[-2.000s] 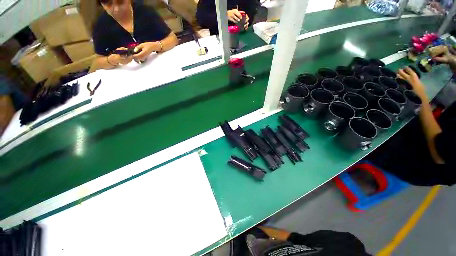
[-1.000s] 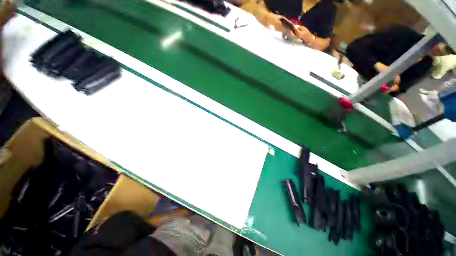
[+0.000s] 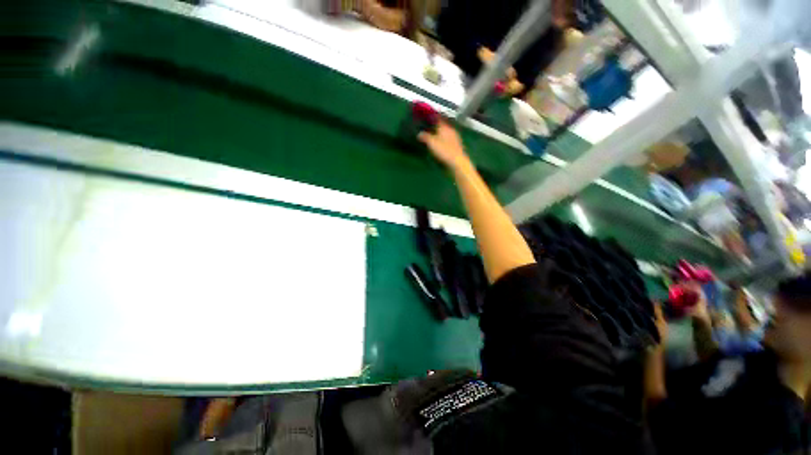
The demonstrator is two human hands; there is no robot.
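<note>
A pink-topped black unit (image 3: 425,114) is on the green middle strip, near the far post. My right hand (image 3: 441,142) reaches across the bench from the right, its fingers around the unit's dark lower part; blur hides the exact grip. Only a small, dim skin patch of my left hand or forearm (image 3: 216,418) shows low at the left, by my lap; its fingers cannot be made out. Narrow black handle shells (image 3: 453,275) lie on the green bench, left of my right forearm.
The white sheet (image 3: 196,284) covers the bench at left. Black head housings (image 3: 596,275) are grouped right of my arm. A white post (image 3: 587,160) slants beyond them. A person (image 3: 738,382) at right is near pink parts (image 3: 685,293). A carton (image 3: 124,422) is low left.
My right arm has come into view and stretched over the bench to the pink-topped unit. The view has swung back to the right; the open carton is now mostly out of view.
</note>
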